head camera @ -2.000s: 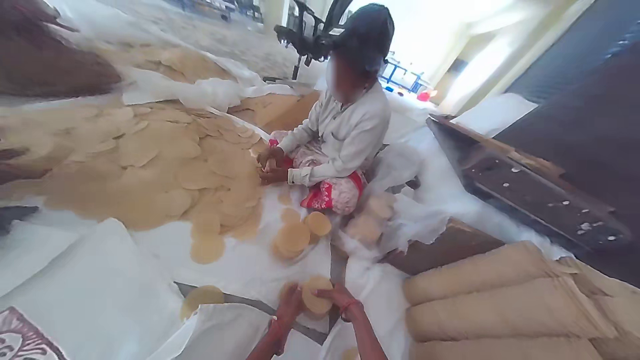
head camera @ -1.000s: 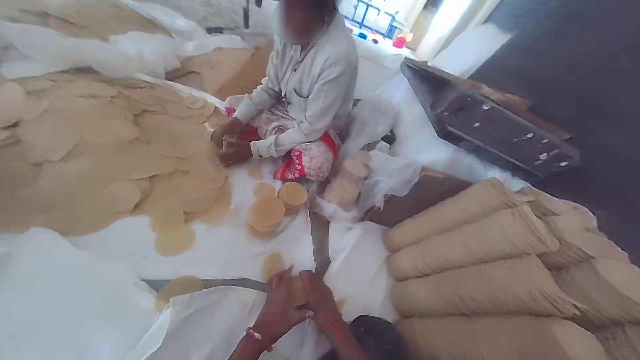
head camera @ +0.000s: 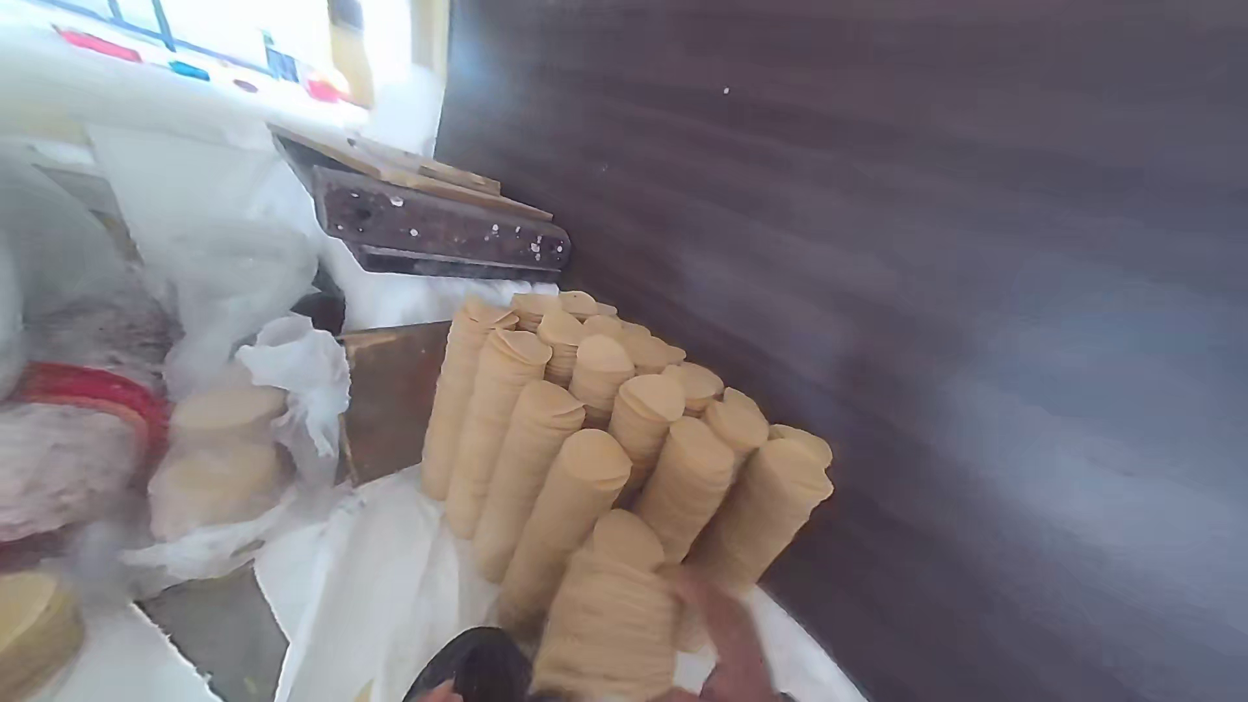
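Note:
My right hand [head camera: 720, 624], blurred at the bottom edge, is against the right side of the nearest stack of thin round tan discs [head camera: 609, 624]. Whether its fingers grip the stack is hidden. Of my left hand I cannot make out a clear shape; a small patch of skin [head camera: 439, 692] shows at the bottom edge beside a dark rounded thing [head camera: 478, 663], and I cannot tell what part it is. Behind the nearest stack, several tall disc stacks [head camera: 565, 497] stand close together, leaning slightly.
A dark smooth panel [head camera: 877, 244] rises along the right of the stacks. A brown board [head camera: 395, 400] stands at their left, and a speckled dark wooden piece [head camera: 439, 224] lies behind. At left are short wrapped disc stacks [head camera: 219, 478] and another person's red-edged clothing [head camera: 93, 385].
The view has swung far to the right, onto the tall stacks. My right hand has moved from in front of my body to the nearest tall stack.

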